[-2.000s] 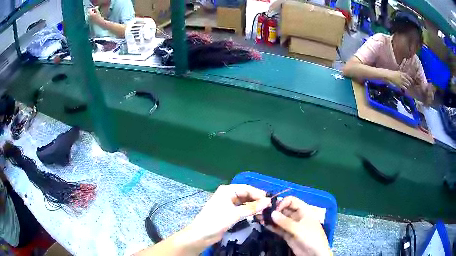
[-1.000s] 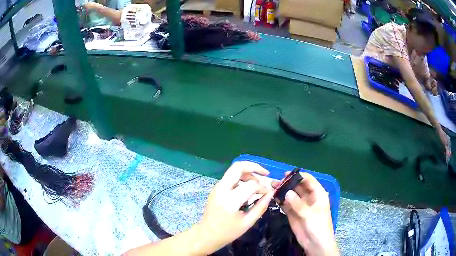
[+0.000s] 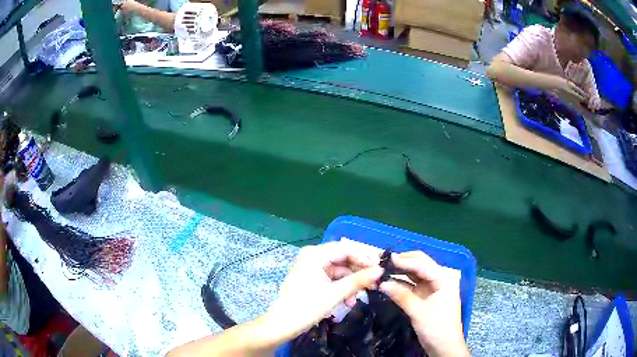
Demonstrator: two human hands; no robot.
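Observation:
My left hand (image 3: pixel 318 282) and my right hand (image 3: pixel 427 296) meet over the blue tray (image 3: pixel 469 272). Both pinch a small black part (image 3: pixel 386 263) between thumbs and fingertips; the fingers hide most of it. Below them, black plastic parts (image 3: pixel 370 328) lie heaped in the tray on white paper. A black curved unit (image 3: pixel 215 305) lies on the bench left of my left forearm, and its thin cable runs up toward the tray.
A green belt (image 3: pixel 279 188) beyond the bench carries spaced black crescents (image 3: pixel 434 187). At left are a wire bundle (image 3: pixel 70 240), a dark pouch-like piece (image 3: pixel 82 190) and a spray can (image 3: pixel 35 162). A corded black tool (image 3: pixel 575 328) lies right. A person (image 3: pixel 552 59) sits across.
My hands have closed together around the part, which now shows less and no longer shows its reddish line. The belt's crescents have shifted right. The person opposite has drawn an arm back from the belt.

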